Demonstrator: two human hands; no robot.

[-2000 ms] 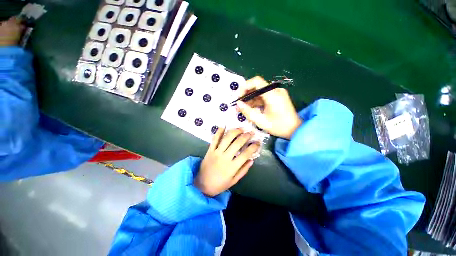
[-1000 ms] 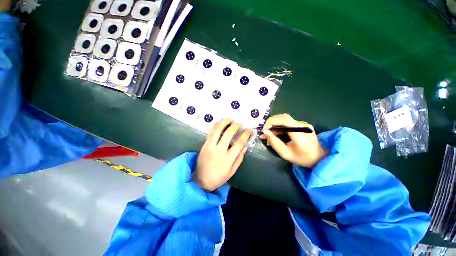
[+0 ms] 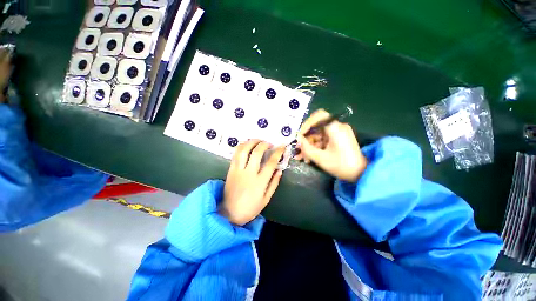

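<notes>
A white part sheet [image 3: 228,124] with rows of round black discs lies tilted on the dark green bench. My left hand [image 3: 250,182] lies flat on its lower edge, fingers slightly spread, covering part of the bottom row. My right hand [image 3: 334,146] holds a slim black tool [image 3: 322,123] like a pen at the sheet's right edge, beside a disc. The fingers hide the tool's tip. Thin gold-and-silver slivers [image 3: 311,83] lie by the sheet's upper right corner.
Stacked sheets with pale rounded pads [image 3: 103,68] stand at upper left. A clear plastic bag [image 3: 456,129] with a white label lies at right. A second stack [image 3: 519,211] is at far right, a printed sheet [image 3: 506,286] below it. Another person's blue sleeve [image 3: 35,170] is at left.
My right hand moved from the discs at the sheet's middle down to its lower right corner, then slightly up along the right edge. My left hand stays on the lower edge. The view has shifted.
</notes>
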